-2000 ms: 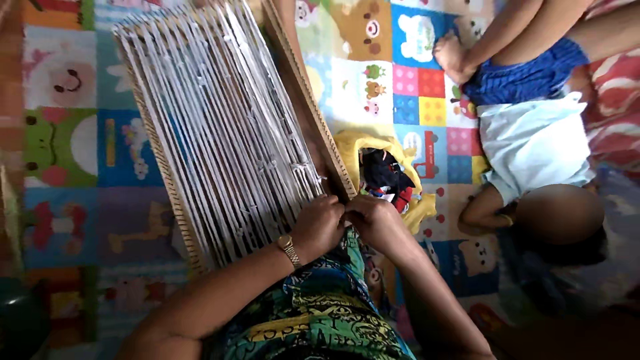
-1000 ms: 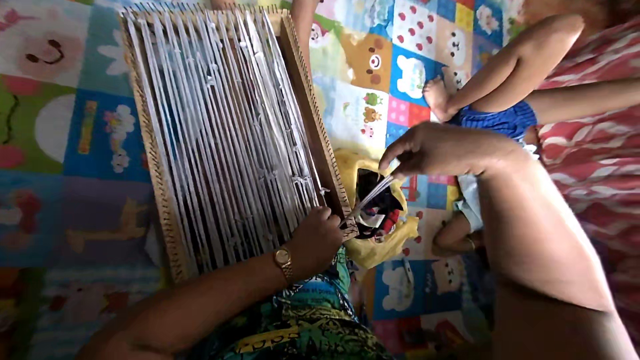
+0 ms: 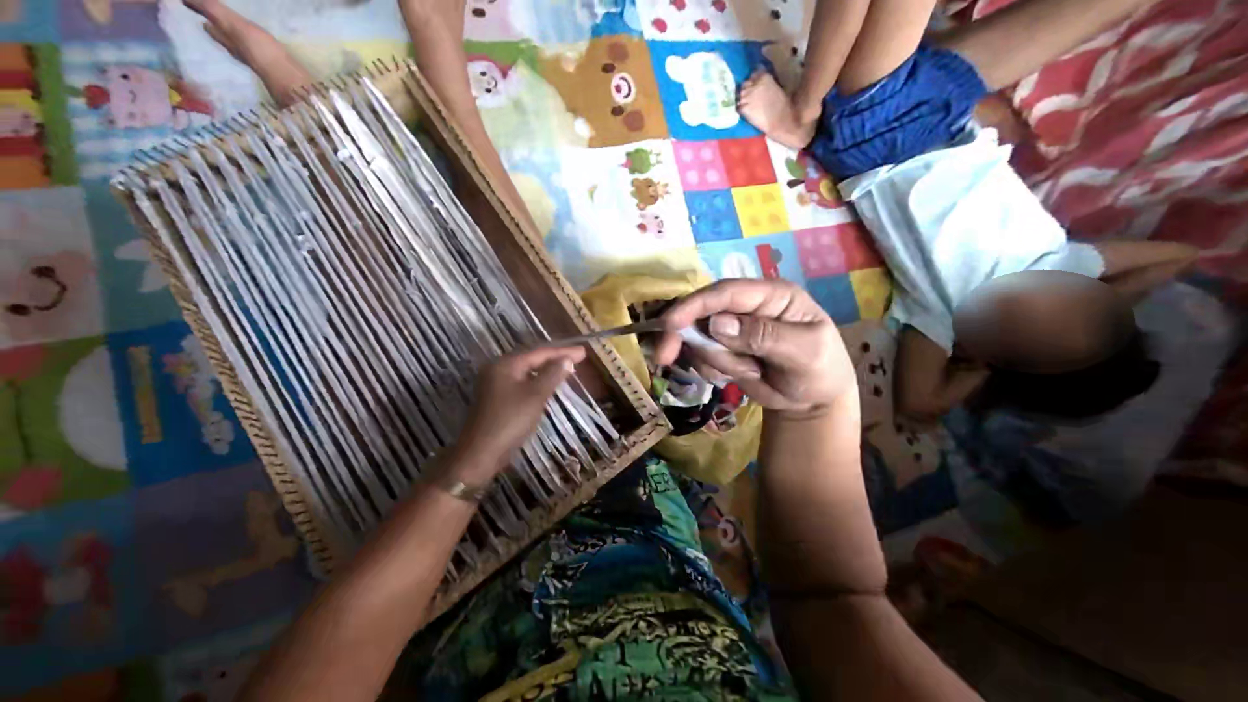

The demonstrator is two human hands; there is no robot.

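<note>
A wooden frame loom with rows of nails along its edges lies tilted over my lap, strung with many pale fabric strips. Above its lower right part, my left hand pinches one end of a thin strip. My right hand, just beyond the loom's right corner, grips the other end, and the strip is stretched between them. Some whitish material shows between my right fingers. Below and behind my right hand is a yellow bag of coloured cloth scraps, partly hidden by that hand.
A colourful printed play mat covers the floor. At the right, a person in a pale shirt and blue shorts lies on it, near a red and white patterned cloth. Bare legs reach under and beside the loom's far end.
Two seconds ago both hands were together at the loom's near right corner. My right hand then moved away with strips, and my left hand has since left the corner and is over the strung strips.
</note>
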